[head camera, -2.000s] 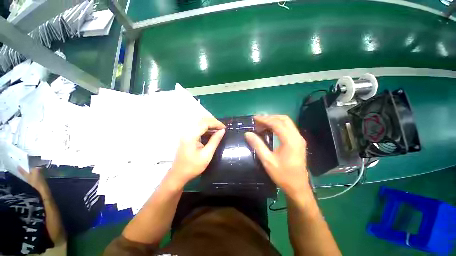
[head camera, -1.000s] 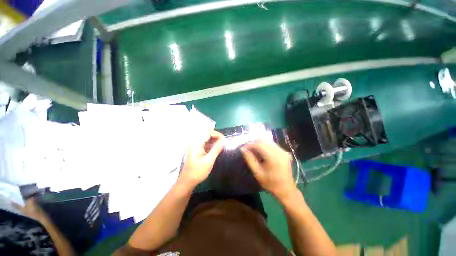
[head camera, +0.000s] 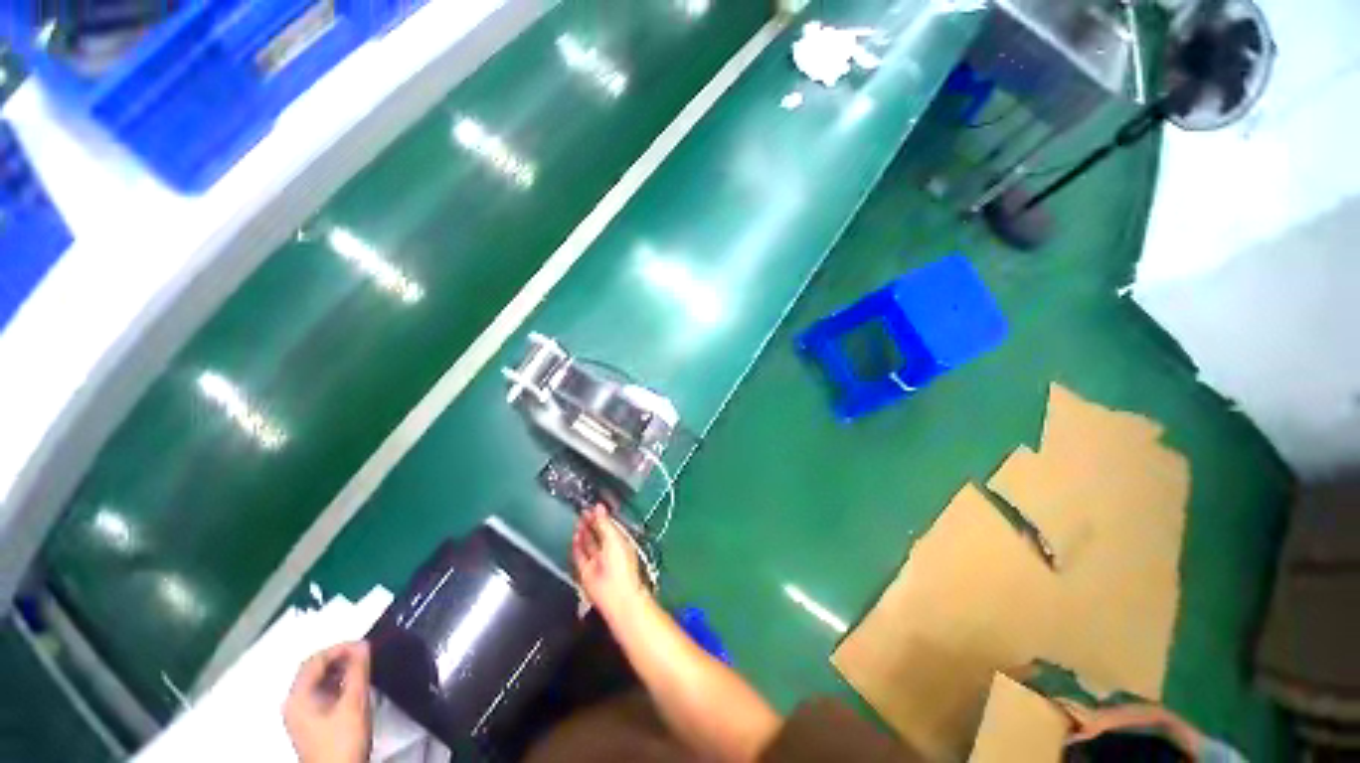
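Observation:
A black glossy panel (head camera: 515, 683) with thin pale lines lies at the lower left, tilted in view. My left hand (head camera: 328, 704) is at its left side over white sheets (head camera: 246, 713), fingers curled with thumb near the fingertips; whether it holds a thin strand cannot be seen. My right hand (head camera: 604, 558) is right of the panel, beside a small dark stand (head camera: 567, 482). Its fingers are bent together; a held iron cannot be made out. The black and silvery unit (head camera: 604, 418) with the spool holder (head camera: 537, 367) stands beyond the stand.
A pale cable (head camera: 670, 499) loops at the bench edge. A blue stool (head camera: 913, 337), brown cardboard (head camera: 1074, 522) and a pedestal fan (head camera: 1216, 63) are at the right. Blue bins (head camera: 202, 97) are at upper left. Another person's dark-haired head (head camera: 1119, 747) and arm show bottom right.
The view has turned to the right. My right hand has left the panel and moved beside the dark stand. My left hand has moved off the panel's top edge to its left side.

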